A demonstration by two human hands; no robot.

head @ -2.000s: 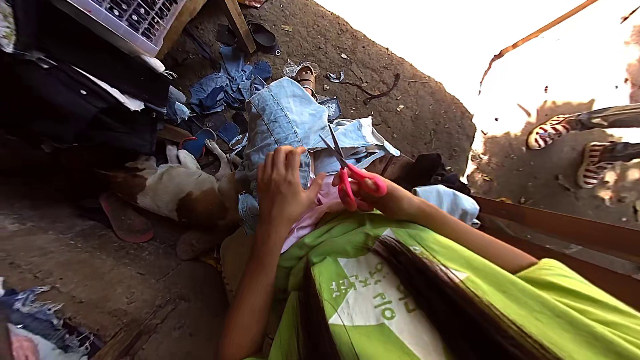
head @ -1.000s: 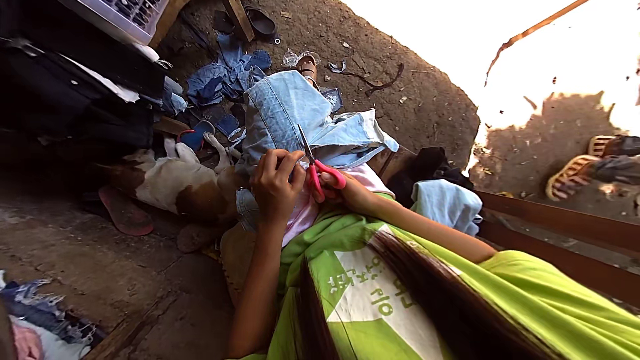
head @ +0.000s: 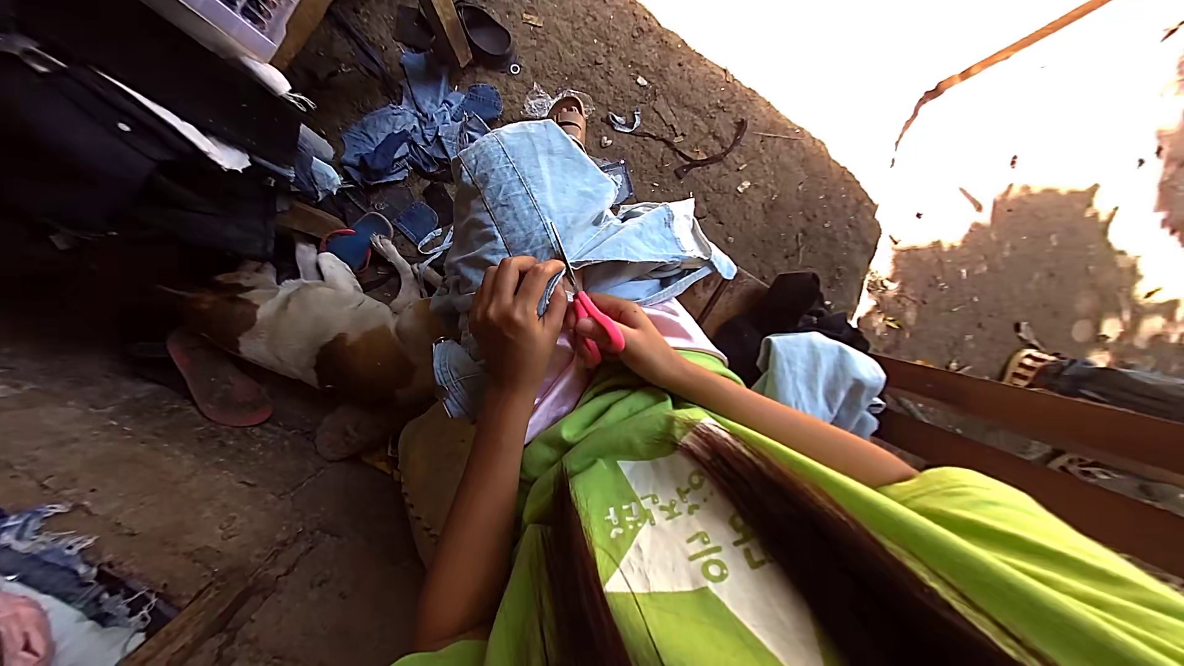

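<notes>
Light blue denim fabric (head: pixel 532 190) lies across my lap, with a torn, frayed flap (head: pixel 652 236) spread to the right. My left hand (head: pixel 518 319) pinches a small edge of denim between thumb and fingers, close beside the scissor blades. In my right hand (head: pixel 624 338) are scissors with pink-red handles (head: pixel 599 324), their blades pointing up and away from me over the denim. Whether the blades are parted is hard to tell. The fingers hide part of the pinched edge.
A brown and white dog (head: pixel 324 328) lies at the left near a worn flip-flop (head: pixel 219 379). Denim scraps (head: pixel 398 134) lie on the dirt ahead. A light blue cloth (head: pixel 821 379) rests by a wooden rail (head: pixel 1036 407) at the right. Another person's foot (head: pixel 1027 365) shows beyond it.
Two seconds ago my left hand was spread on the cloth and the scissor blades stood wide apart. Both hands have since come together, and the left fingers now pinch the denim. The other person's feet have moved.
</notes>
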